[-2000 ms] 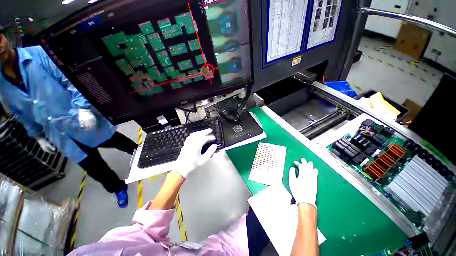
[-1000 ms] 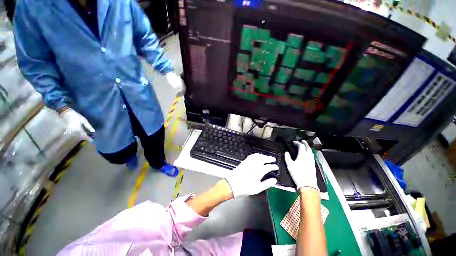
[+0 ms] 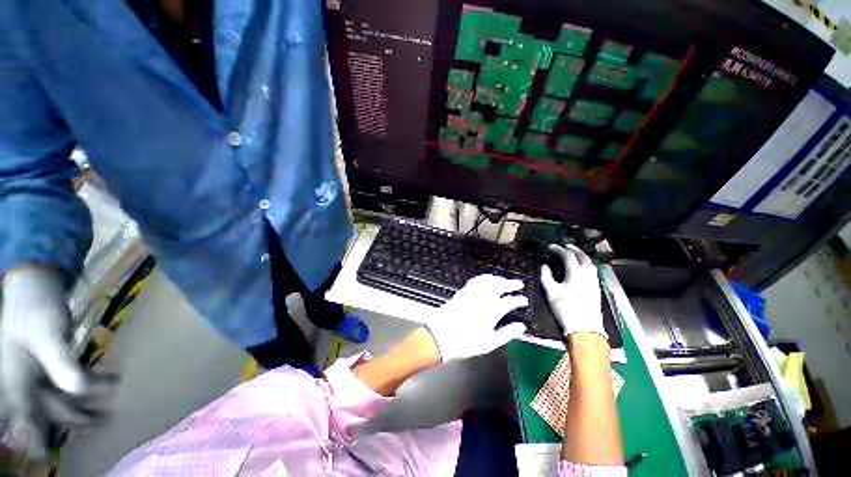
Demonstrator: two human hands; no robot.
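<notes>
The black keyboard lies on the white shelf in front of the monitor, which displays green board images with red lines. My left hand, in a white glove, rests over the keyboard's right end with its fingers apart. My right hand, also in a white glove, lies on the dark mouse pad right of the keyboard. Its fingers curve over a dark thing, probably the mouse, mostly hidden under the palm. The sticker sheet lies on the green mat, partly under my right forearm.
A person in a blue coat with white gloves stands close at the left. The metal conveyor runs at the right, with a circuit board on it. A black pen lies on the mat.
My right hand has gone from the green mat to the mouse pad. My left hand has shifted to the keyboard's right end. The person in blue has come closer.
</notes>
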